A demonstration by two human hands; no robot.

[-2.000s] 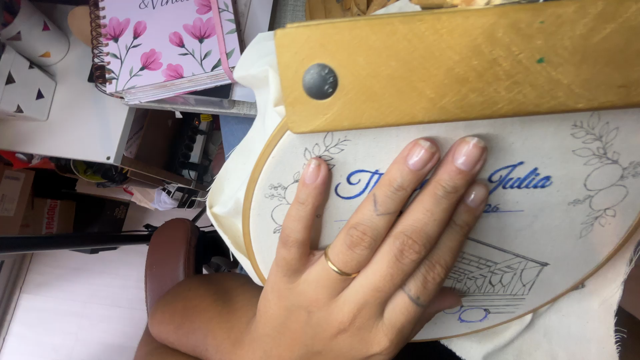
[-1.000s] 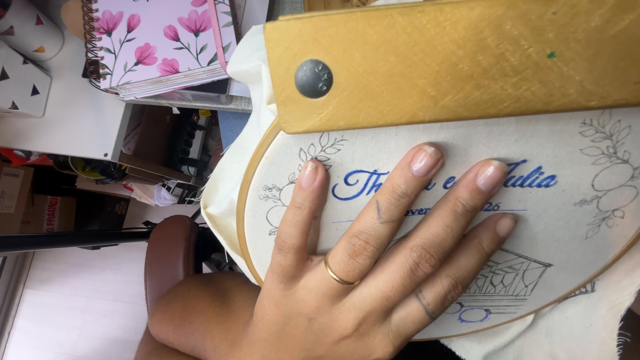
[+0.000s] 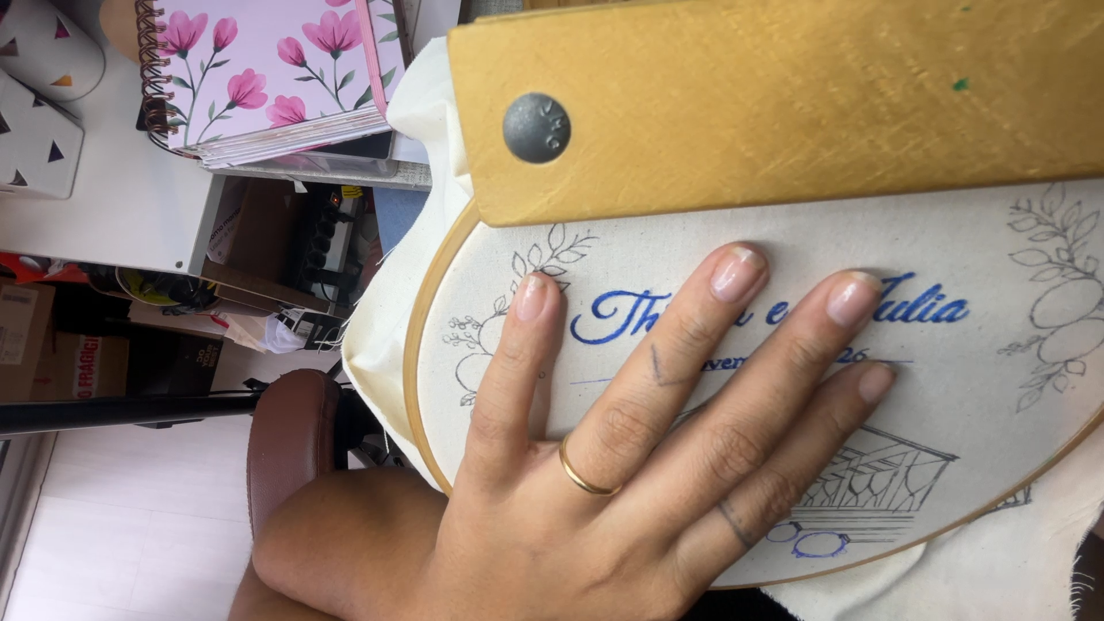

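Observation:
My left hand (image 3: 655, 457) lies flat, palm down and fingers spread, on off-white cloth (image 3: 483, 259) stretched in a wooden embroidery hoop (image 3: 418, 379). A gold ring (image 3: 582, 470) is on one finger; the thumb is hidden. The fingers partly cover blue cursive lettering (image 3: 923, 302) and a smaller blue line below it. Pencil-like leaf and fruit sprays stand on both sides, with a line-drawn building (image 3: 888, 483) and small blue ovals (image 3: 819, 543) lower right. A gold-coloured bar (image 3: 776, 112) with a grey round stud (image 3: 536, 128) covers the cloth's upper part. My right hand is not visible.
A spiral notebook with pink flowers (image 3: 267, 78) lies on a white desk (image 3: 112, 198) at upper left, beside patterned containers (image 3: 43, 129). Below are a power strip (image 3: 323, 233), cardboard boxes (image 3: 26, 328) and a brown padded seat (image 3: 289, 440). A bare knee (image 3: 336, 535) is beside the hoop.
The fingers of my left hand have spread apart over the cloth, uncovering some blue lettering. A thumb-like tip seen at first low by the building is now hidden.

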